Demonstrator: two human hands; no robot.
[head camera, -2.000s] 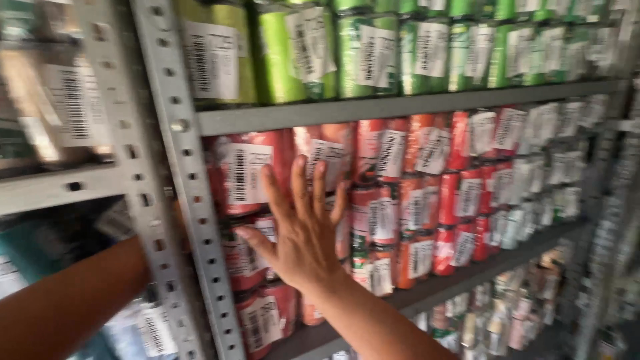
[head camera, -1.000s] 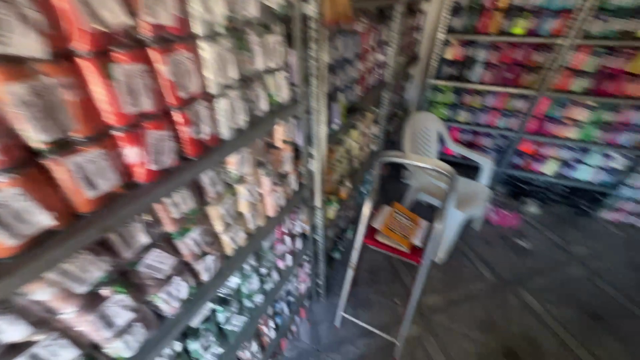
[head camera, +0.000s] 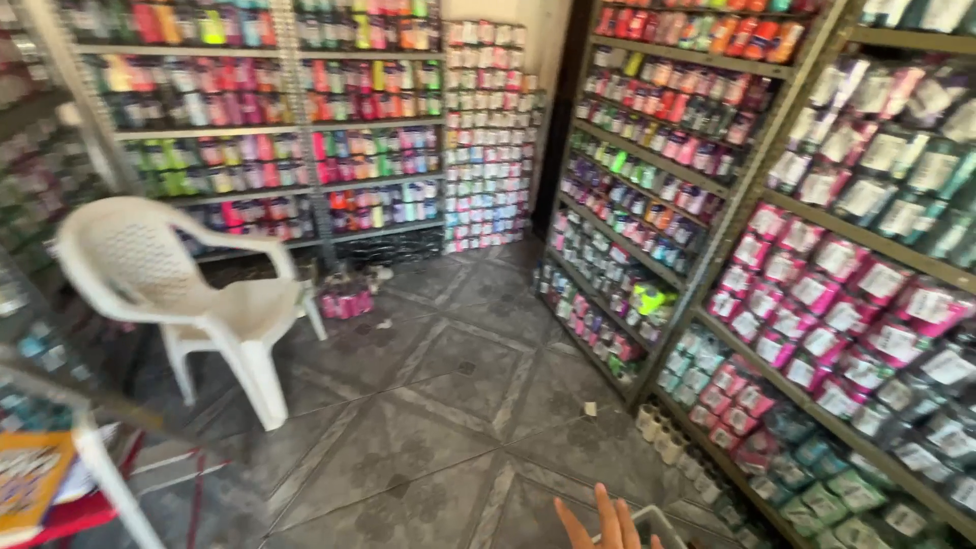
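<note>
Only the fingers of one hand show, at the bottom edge right of the middle; by its place it looks like my right hand (head camera: 610, 526). Its fingers are spread and hold nothing that I can see. Just beyond and right of it is the rim of a pale plastic container (head camera: 659, 526). My left hand is out of view. On the right, metal shelves (head camera: 808, 381) carry packed rows of labelled pink (head camera: 839, 313), teal and green packages, which look like yarn or thread.
A white plastic armchair (head camera: 252, 335) stands at the left on grey floor tiles (head camera: 427, 427). At lower left, an orange book (head camera: 30, 480) lies on a red step. Pink packages (head camera: 347, 297) sit on the floor by the back shelves (head camera: 366, 179). Pale cones (head camera: 659, 435) stand beside the right shelf.
The view has swung far from the red packages, where a hand was spread against them, to the chair and other shelves. One hand has come back into view at the bottom.
</note>
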